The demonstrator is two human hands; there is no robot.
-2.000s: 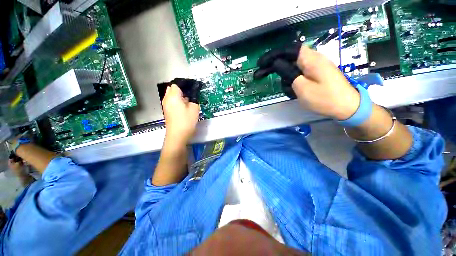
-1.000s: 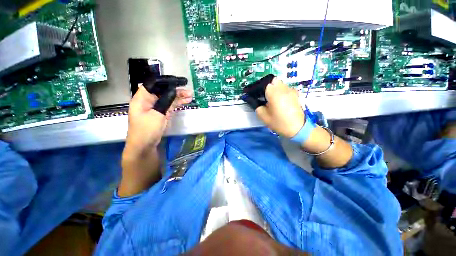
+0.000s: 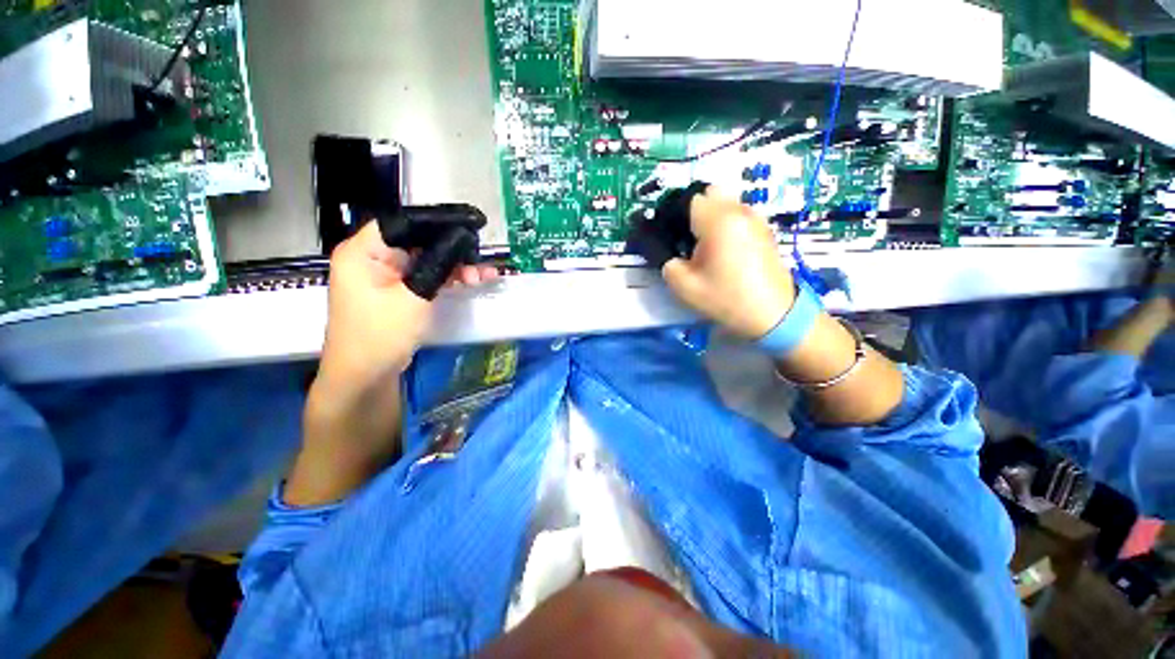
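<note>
A green circuit board [image 3: 554, 167] lies on the line in front of me, with a long silver heatsink [image 3: 786, 45] across its far part. My right hand [image 3: 728, 258], with black finger cots, is at the board's near edge, fingertips down on or just above it; whether they pinch a part is hidden. My left hand [image 3: 387, 277], also with black finger cots, is left of the board over the near rail, thumb and index fingertips close together. Whether it holds a small part cannot be told. A flat black phone-like rectangle [image 3: 357, 180] lies just beyond the left hand.
A silver rail [image 3: 554, 303] runs across in front of me. Other boards with heatsinks lie at left [image 3: 129, 238] and right [image 3: 1031, 174]. A blue cord [image 3: 831, 116] hangs over the board to my right wrist. Blue-coated people are at both sides, with a forearm [image 3: 1140, 328] at right.
Since two seconds ago, the view has shifted and my left hand has moved off the black rectangle to its near side. My right hand has come down to the board's near edge.
</note>
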